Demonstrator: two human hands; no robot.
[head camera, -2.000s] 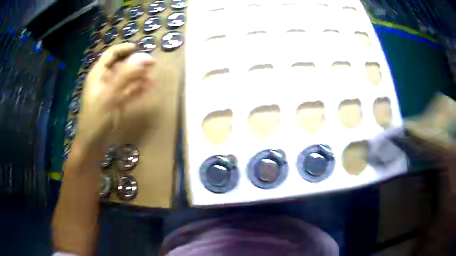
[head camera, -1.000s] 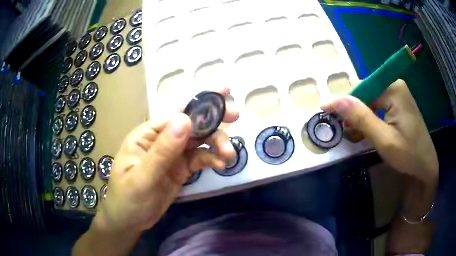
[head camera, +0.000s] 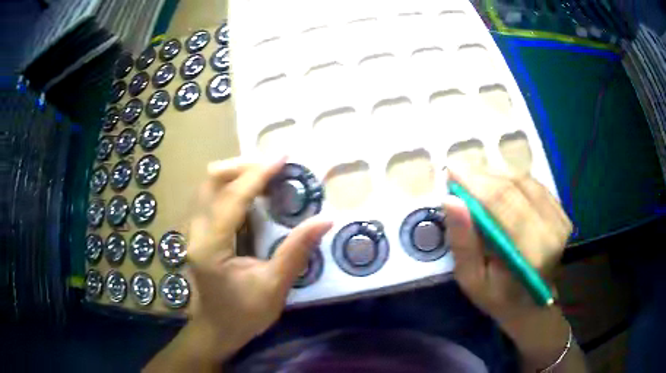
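Observation:
My left hand (head camera: 241, 255) has its index finger and thumb around the rim of a speaker (head camera: 293, 194), magnet side up, at the left end of the second row of the white tray (head camera: 365, 149). Whether it is fully seated in its pocket cannot be told. My right hand (head camera: 507, 237) holds the green test probe (head camera: 504, 244), its thin tip pointing up and left above the tray. Front-row speakers lie magnet side up: one (head camera: 299, 264) partly behind my left thumb, one (head camera: 360, 248) in full view, one (head camera: 423, 234) beside my right thumb.
The brown cardboard sheet (head camera: 186, 138) lies left of the tray with rows of speakers (head camera: 147, 170) front side up. Stacked layers (head camera: 80, 44) stand at the upper left, and another stack (head camera: 650, 80) at the right edge. Blue and yellow tape mark the green bench (head camera: 577, 124).
My left hand has turned the speaker magnet side up and lowered it to the tray. My right hand has moved left, and the probe now slants with its tip towards the tray. The view has shifted.

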